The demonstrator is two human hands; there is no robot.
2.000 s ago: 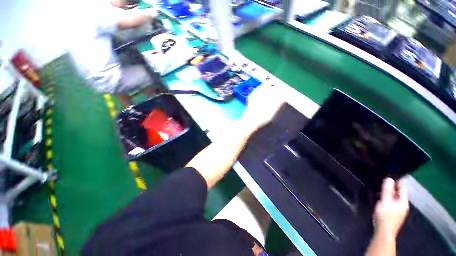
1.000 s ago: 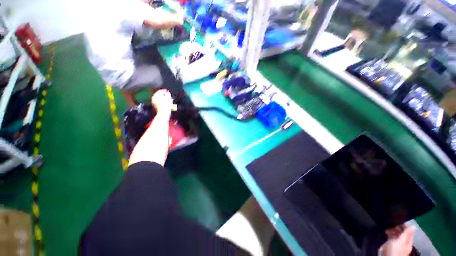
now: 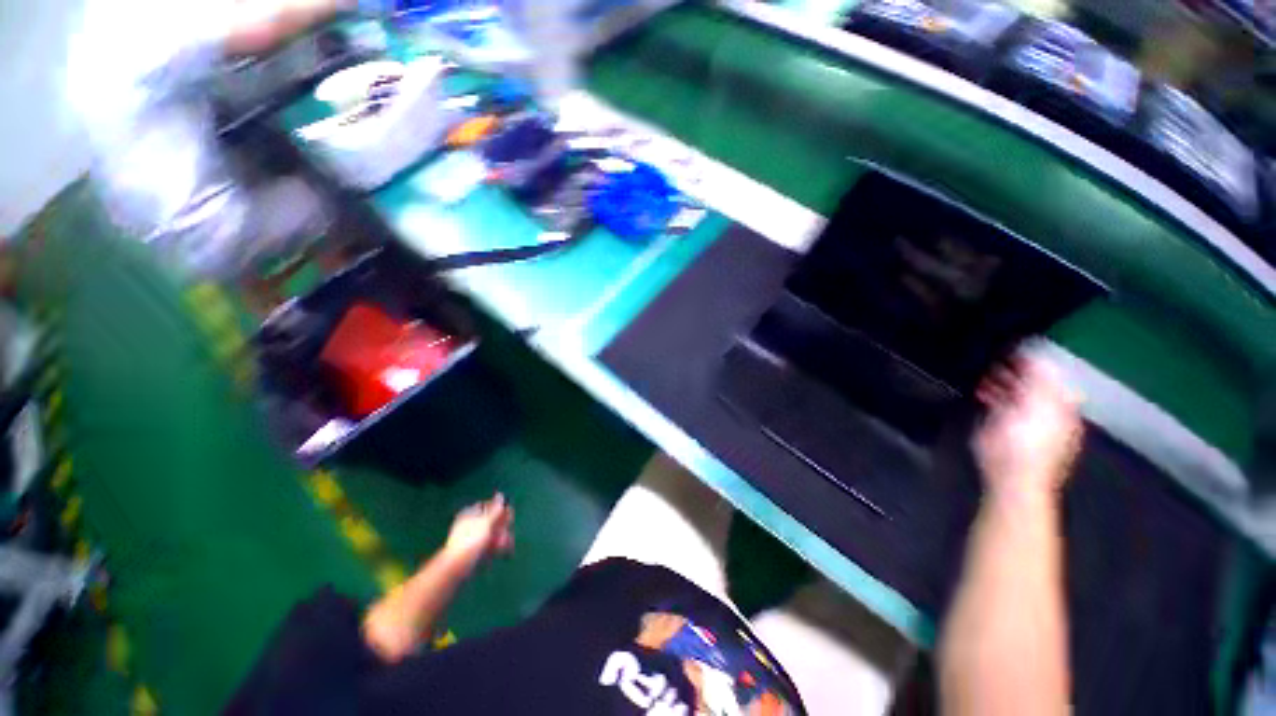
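Note:
An open laptop, its glossy dark screen [image 3: 938,273] raised towards the back and its dark base [image 3: 826,427] towards me, stands on the black mat [image 3: 686,315]. My right hand [image 3: 1029,420] is at the right edge of the laptop, by the hinge side; blur hides whether the fingers grip it. My left hand [image 3: 483,529] is low over the floor in front of the bench, away from the laptop. It is small and blurred, its fingers look curled, and nothing shows in it.
A black bin [image 3: 455,367] with red material [image 3: 371,361] stands left of the bench. A blue bin [image 3: 633,199], small parts and a white dispenser-like object [image 3: 378,119] lie on the teal bench. A person in white [image 3: 154,154] is at far left. Opened units [image 3: 1071,70] line the rear shelf.
My left hand has come back from the black bin towards my body. My right hand remains at the laptop's right side. The view has shifted, and the laptop's base shows more clearly.

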